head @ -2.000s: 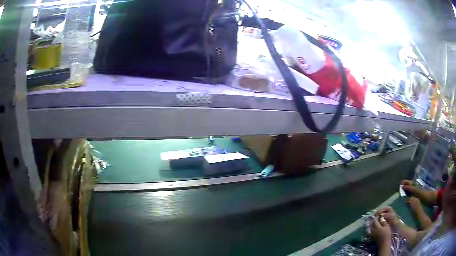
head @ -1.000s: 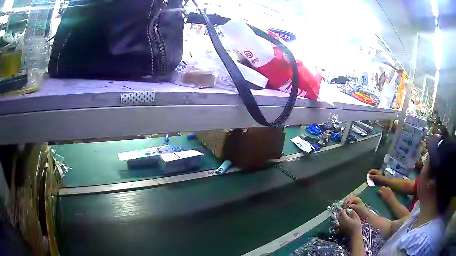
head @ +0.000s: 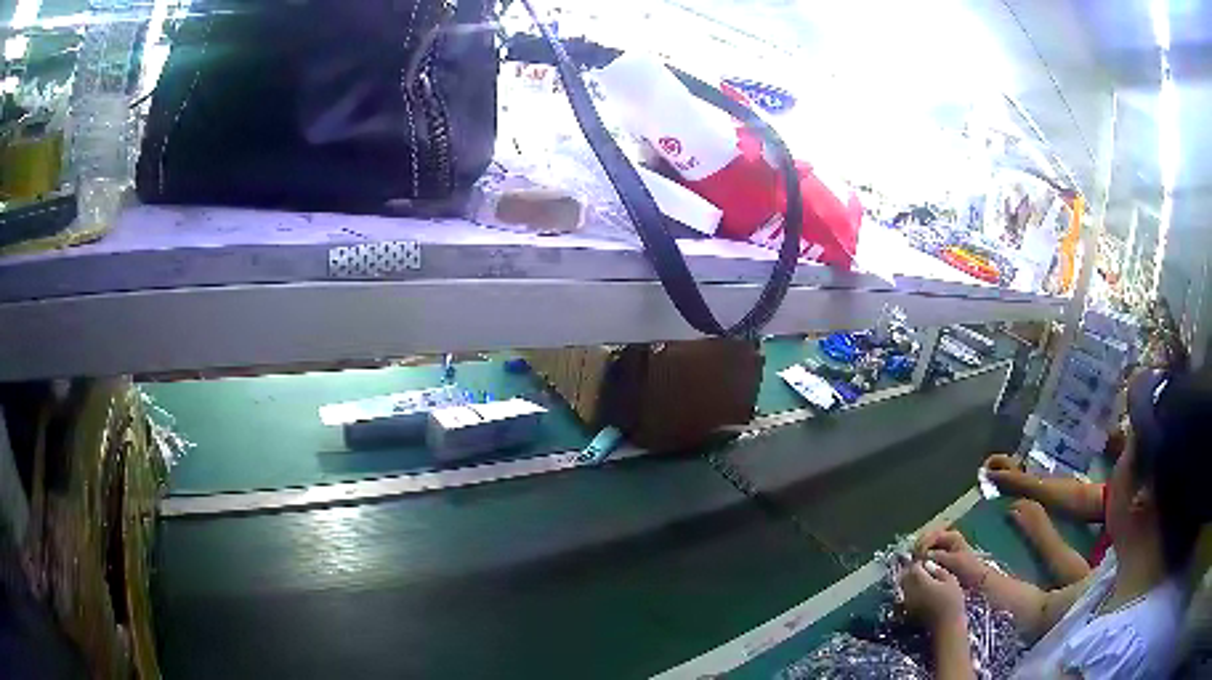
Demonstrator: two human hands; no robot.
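Neither of my hands is in view. The green conveyor belt (head: pixel 399 571) runs across in front of me, shiny, with pale metal edges. Its surface shows a dark jagged seam line. Beyond its far edge, two low grey-white boxes (head: pixel 485 430) lie side by side on a green surface. A brown carton (head: pixel 685 392) stands to their right, partly hidden by the shelf. A small light-blue item (head: pixel 601 445) lies on the far edge beside the carton.
An overhead shelf (head: pixel 532 310) holds a black handbag (head: pixel 312 106) with a hanging strap and a red and white bag (head: pixel 778 193). Brown cardboard sheets (head: pixel 100 531) stand at left. At right, a person (head: pixel 1116 598) handles silvery tangled items (head: pixel 977 631); another person's arms show beyond.
The view has turned right since the first frame, bringing the person at right further in. The seam on the belt has appeared and moved along towards the near right.
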